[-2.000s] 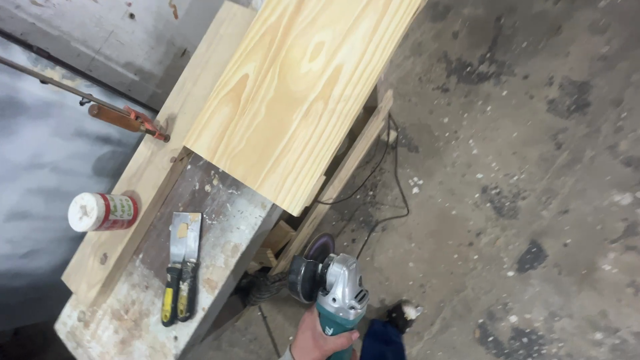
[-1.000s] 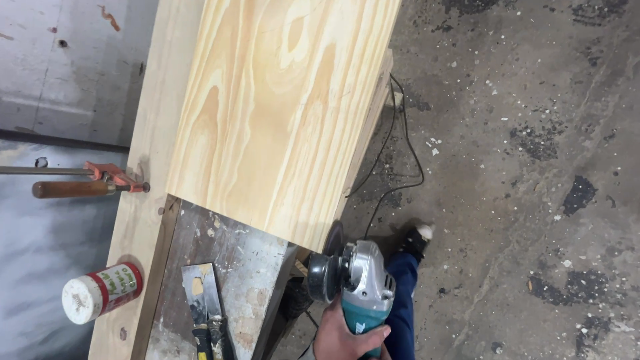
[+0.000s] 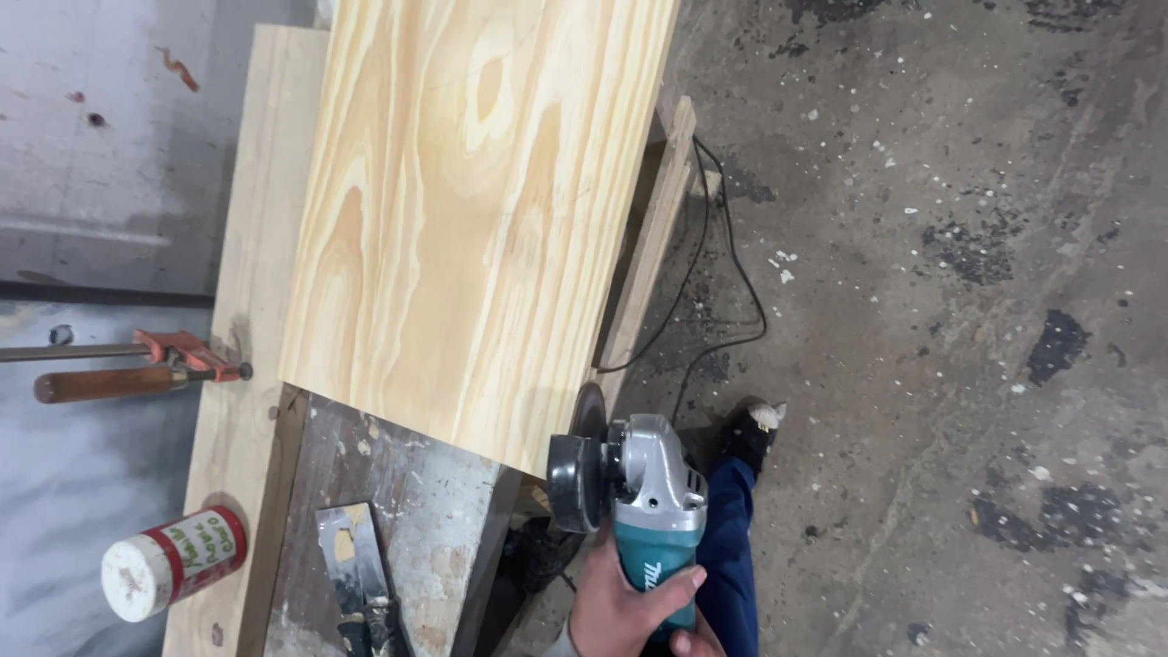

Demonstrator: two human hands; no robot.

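My left hand is shut around the teal body of a Makita angle grinder, thumb across its top. More fingertips show on the grinder at the bottom edge; I cannot tell whether they belong to my right hand. A black guard and a dark disc sit at the grinder's head, beside the near right corner of a wide pine board. Contact between disc and board cannot be told. The board lies across a paint-stained bench.
Scrapers lie on the bench. A red-and-white jar bearing writing rests on a timber beam. A bar clamp with a wooden handle grips that beam. A black cord loops over the concrete floor; a shoe stands nearby.
Held in my hand, the grinder has come up to the board's near right corner; two seconds ago it was lower, apart from it. The view has turned and moved closer.
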